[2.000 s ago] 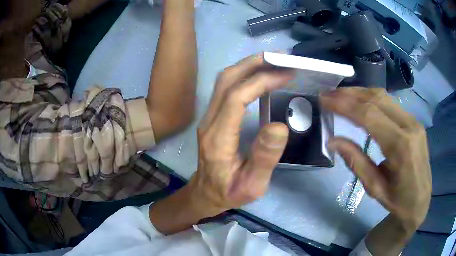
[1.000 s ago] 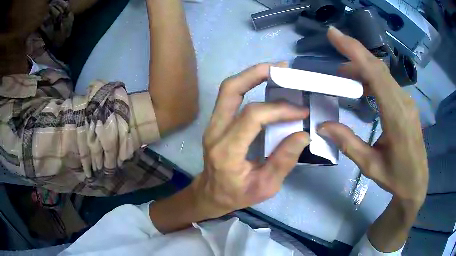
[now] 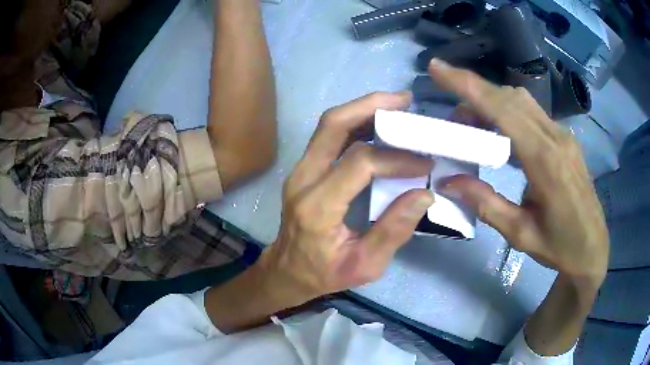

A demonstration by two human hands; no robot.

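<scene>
A retail box (image 3: 450, 232) stands upright on the table between my hands, its open end facing me. Its two white side flaps (image 3: 399, 197) lie folded inward, with a dark gap at the lower edge. The wide white top flap (image 3: 442, 138) is raised and tilted over them. My left hand (image 3: 349, 207) is around the box's left side, with thumb and a finger on the left side flap. My right hand (image 3: 527, 171) has its thumb on the right side flap and its index finger extended behind the top flap.
Several dark grey units (image 3: 517, 43) are heaped at the far right, beside a pale printed box (image 3: 581, 43). A neighbouring person's forearm (image 3: 242, 93) and checked sleeve (image 3: 107, 192) are at the left. The table (image 3: 328, 50) has a pale shiny covering and dark green edge.
The side flaps, open at first with a white oval showing inside, are now folded in. The top flap has tipped lower towards me. My right index finger has moved in behind it.
</scene>
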